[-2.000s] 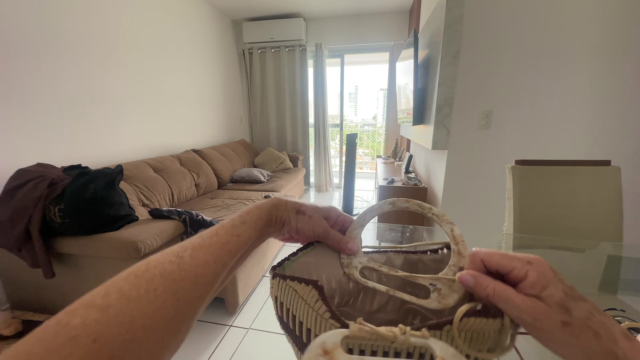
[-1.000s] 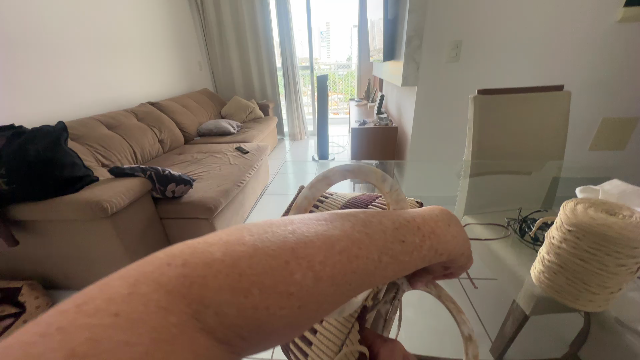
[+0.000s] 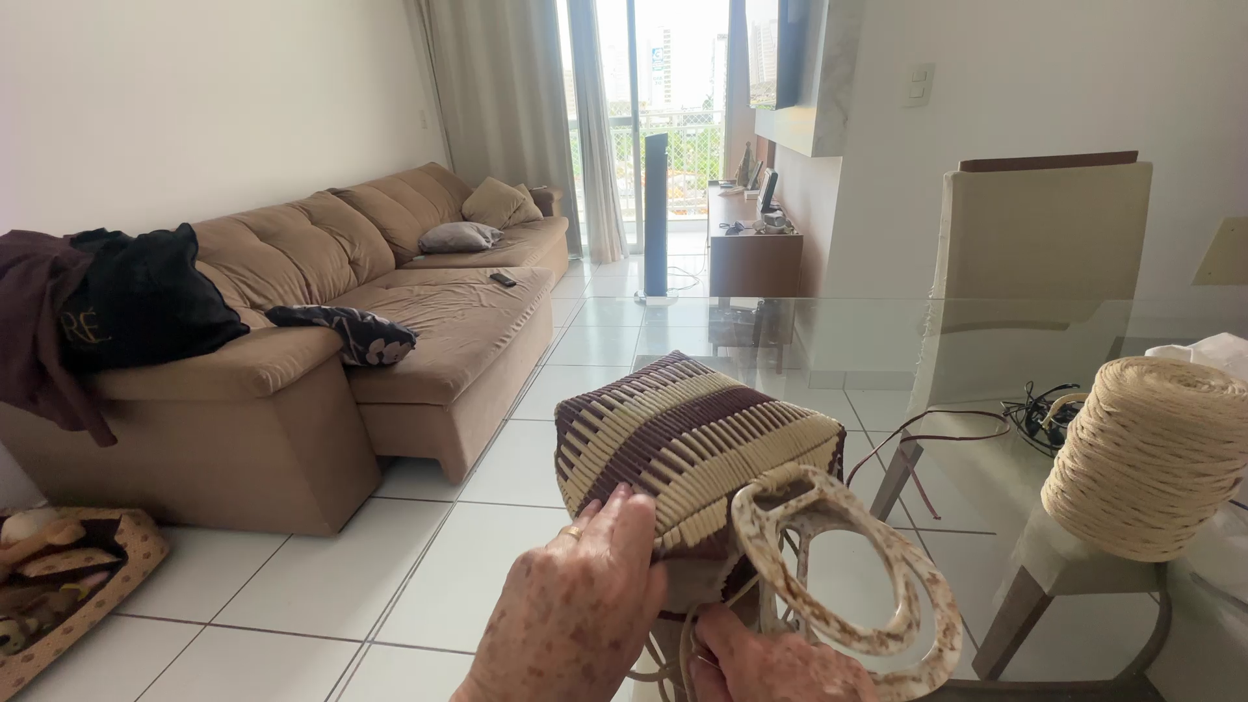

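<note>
A woven bag point(image 3: 702, 439) in cream and dark maroon cord lies tipped over on the glass table, its striped woven face upward. My left hand point(image 3: 575, 595) rests with its fingers against the near left side of the bag. Below the bag's near edge, my right hand point(image 3: 770, 663) has its fingertips closed on a thin cream cord point(image 3: 685, 634). Two marbled cream-brown handles point(image 3: 921, 595) hang off the bag's right side, over and beside my right hand. A loose maroon cord point(image 3: 960, 416) trails on the table to the right.
A large spool of cream cord point(image 3: 1146, 458) stands at the right of the glass table point(image 3: 868, 331), near a tangle of dark cables point(image 3: 1043, 414). A fabric-covered chair point(image 3: 1043, 234) stands beyond. A brown sofa point(image 3: 448, 331) and a pet bed point(image 3: 146, 556) are at the left.
The bag has been turned so its striped woven face is upward, with the handles now at its right. My left arm no longer reaches across the bag; that hand is now at its near left side.
</note>
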